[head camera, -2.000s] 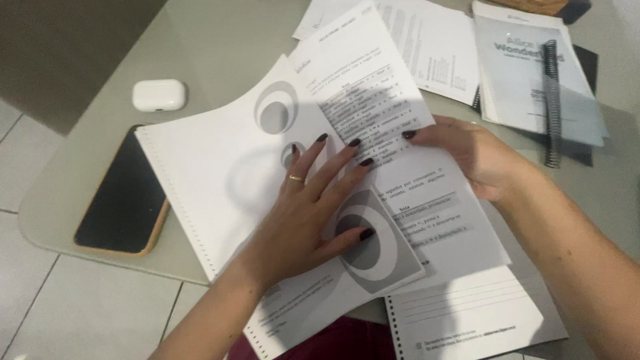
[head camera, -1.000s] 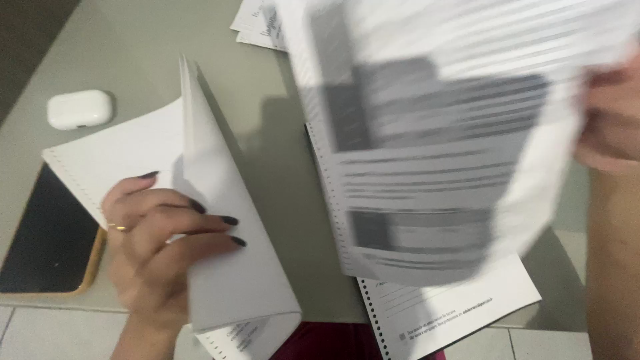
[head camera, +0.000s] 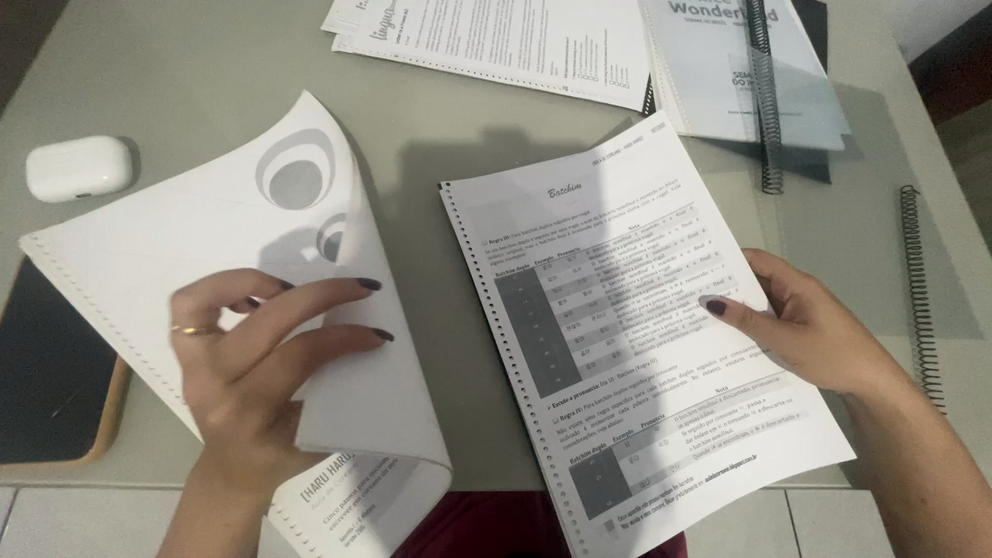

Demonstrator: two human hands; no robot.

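Observation:
My left hand (head camera: 256,356) grips a stack of hole-punched sheets (head camera: 194,201) at the left, its right side curling over, with grey circle shapes on the visible page. Under it, a printed sheet (head camera: 349,496) shows at the lower edge. At the right, my right hand (head camera: 798,325) holds the right edge of a punched printed sheet (head camera: 643,333) with tables, thumb on top and fingers beneath. That sheet lies tilted over the table in front of me, with a dark edge showing along its punched left side. A gap separates the two sets of paper.
A white earbud case (head camera: 80,168) and a phone in a tan-edged case (head camera: 54,372) lie at the left. Printed punched sheets (head camera: 496,46) are at the back. A booklet with a bluish cover (head camera: 713,77) has a black spiral coil (head camera: 763,101) across it. Another coil (head camera: 922,302) lies at the right.
The right hand has brought the printed sheets down and left from their raised, blurred position. Two seconds ago the circle-marked stack overlapped the printed sheets; now they are apart, with the left hand still on the stack.

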